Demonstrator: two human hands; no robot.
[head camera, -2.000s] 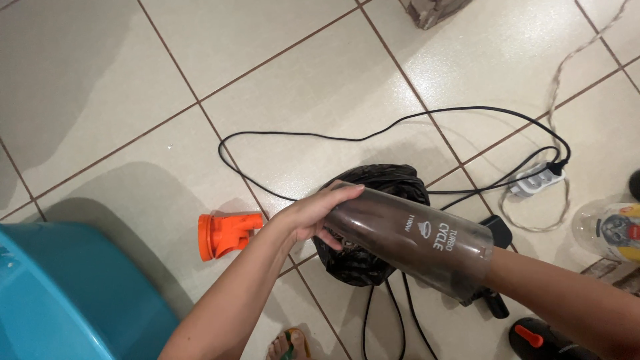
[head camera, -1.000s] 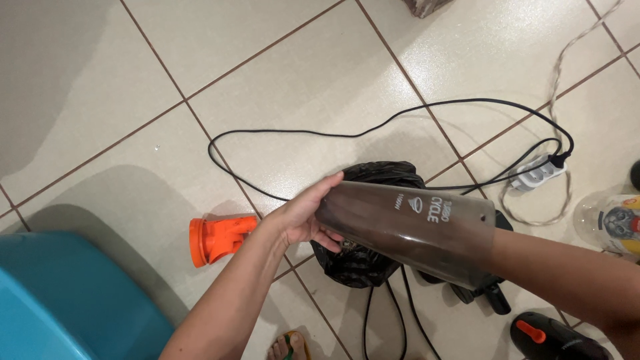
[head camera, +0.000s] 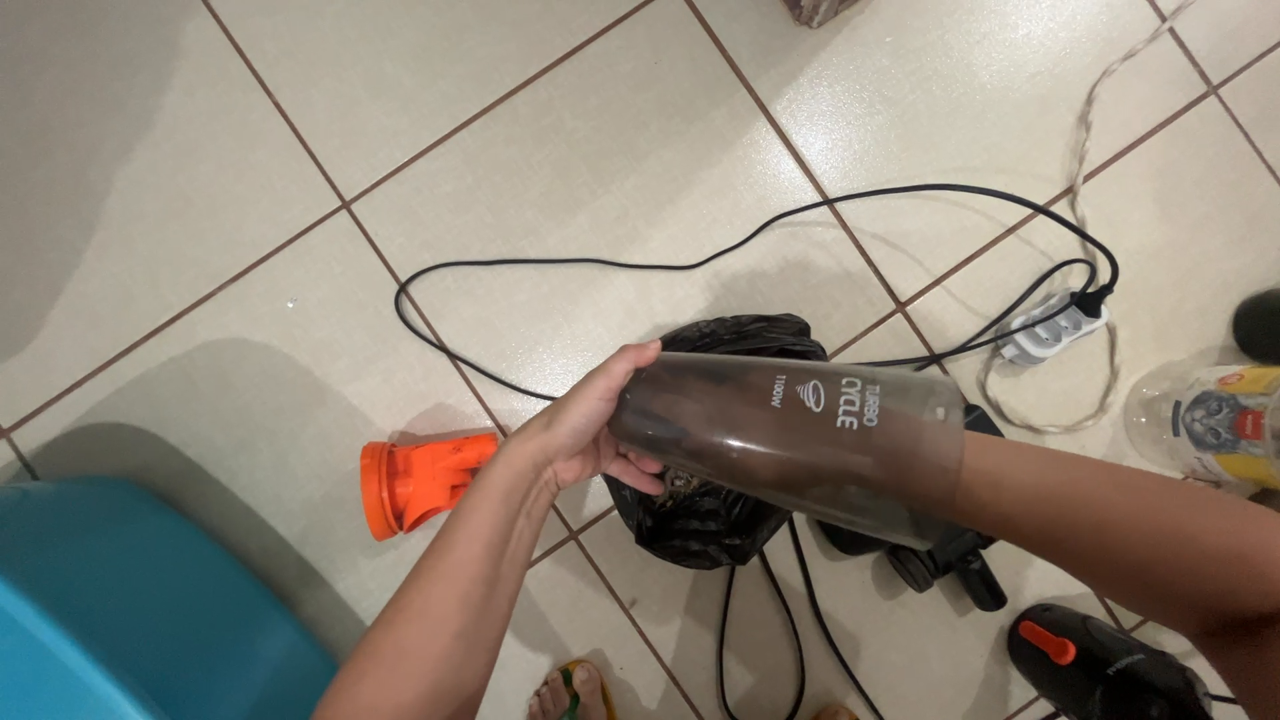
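My left hand (head camera: 600, 420) grips the narrow closed end of a smoky transparent vacuum cleaner dust container (head camera: 800, 430), which bears printed writing. My right forearm enters its wide end from the right. Through the tinted plastic my right hand (head camera: 690, 405) shows only as a dark shape, and its fingers cannot be made out. Below the container is a bin or bowl lined with a black plastic bag (head camera: 710, 530), with some grey debris in it. An orange plastic vacuum part (head camera: 425, 480) lies on the tiles left of the bag, close to my left forearm.
A black cable (head camera: 620, 264) loops over the tiled floor to a white power strip (head camera: 1055, 330). A black vacuum body (head camera: 1105, 660) lies lower right, near black fittings (head camera: 945, 570). A clear plastic bottle (head camera: 1205, 420) is at the right edge, a blue tub (head camera: 150, 600) at lower left, a sandalled foot (head camera: 575, 690) below.
Both arms stay in much the same pose, with the left hand on the container and the right arm inside it. The orange part and the bag have not plainly moved.
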